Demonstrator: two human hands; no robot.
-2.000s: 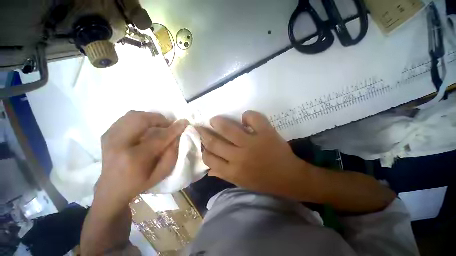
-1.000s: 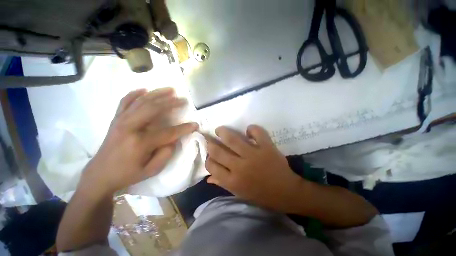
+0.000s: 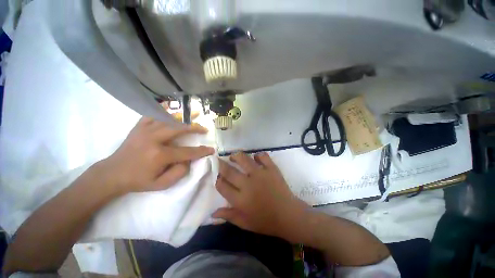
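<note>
A large white fabric piece (image 3: 157, 214) lies left of and below the needle area and drapes over the table's front edge. My left hand (image 3: 163, 155) rests flat on it with fingers spread, fingertips near the lit presser foot area. My right hand (image 3: 255, 190) is at the fabric's right edge, fingers bent, its fingertips on the edge; its grip is partly hidden. The sewing machine head (image 3: 282, 43) spans the top, with a ribbed cream knob (image 3: 221, 68) on its front. The needle is lost in glare.
Black shears (image 3: 325, 130) lie right of the needle, beside a tan paper tag (image 3: 358, 125). Dark snips (image 3: 385, 168) and a black flat object (image 3: 425, 134) lie farther right. A printed scale (image 3: 347, 187) runs along the front edge. White cloth (image 3: 407, 214) is bundled below.
The view has shifted, showing more machine head and the black flat object. My left hand has gone from pinching the fabric to lying spread on it. More fabric shows below my hands.
</note>
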